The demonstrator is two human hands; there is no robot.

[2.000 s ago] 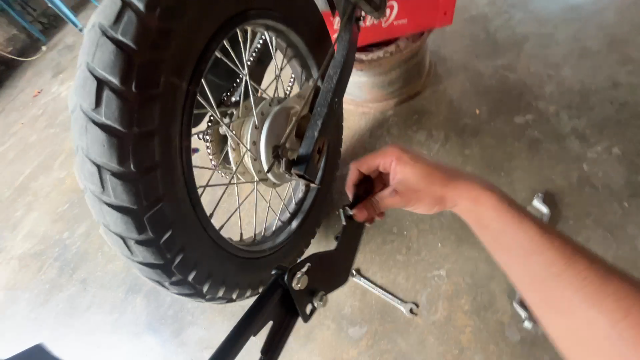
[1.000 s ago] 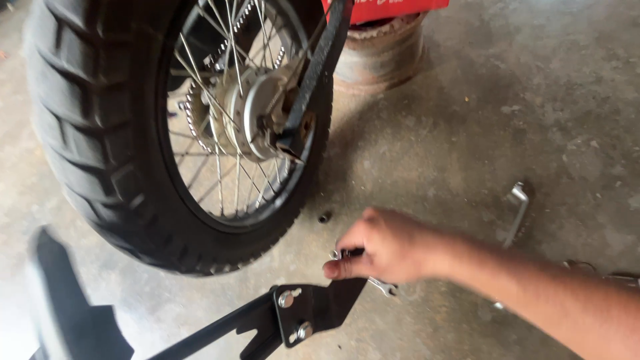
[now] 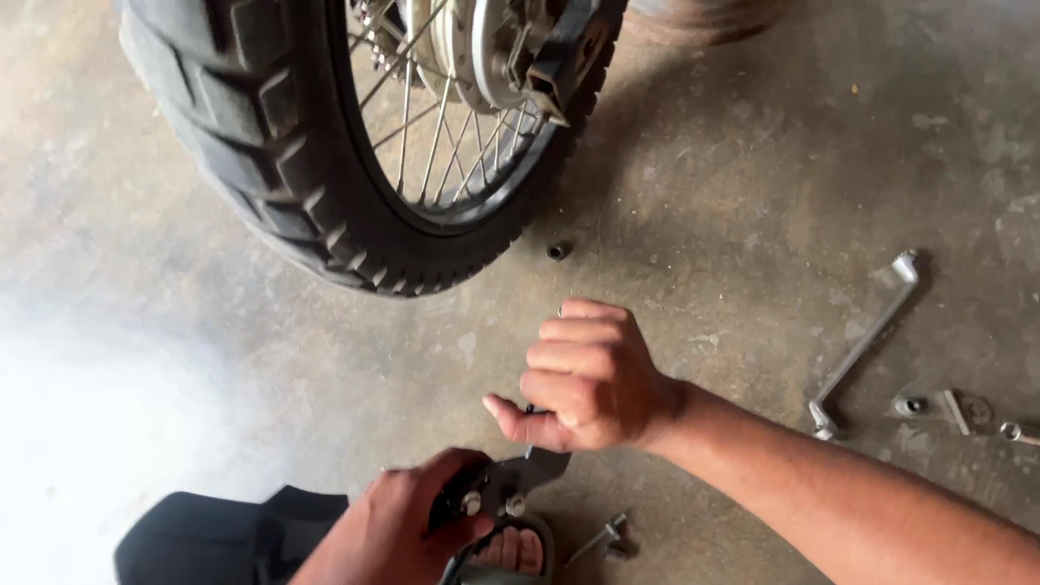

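My left hand (image 3: 422, 504) grips a black metal bracket (image 3: 536, 471) with bolt heads (image 3: 471, 503) on it, low in the view. Attached or close to it, a dark plastic panel (image 3: 195, 536) extends to the lower left; the join is hidden by my left hand. Just above the bracket's end, my right hand (image 3: 593, 374) is curled, thumb out, around a small thing of which only a dark bit and a thin metal end show; what it is, I cannot tell. The motorcycle's rear wheel (image 3: 325, 187) stands above both hands, touching neither.
A small dark socket-like piece (image 3: 556, 251) lies below the tyre. To the right are an offset box-end wrench (image 3: 865, 345), a nut or bushing (image 3: 910, 405), and other metal parts (image 3: 967, 410). A bolt (image 3: 597, 540) lies near a sandalled foot (image 3: 508, 552). A rusty wheel rim (image 3: 703, 20) stands at the top.
My left hand has come into view and holds the bracket. My right hand has turned and closed into a curl above the bracket's end. The view has shifted.
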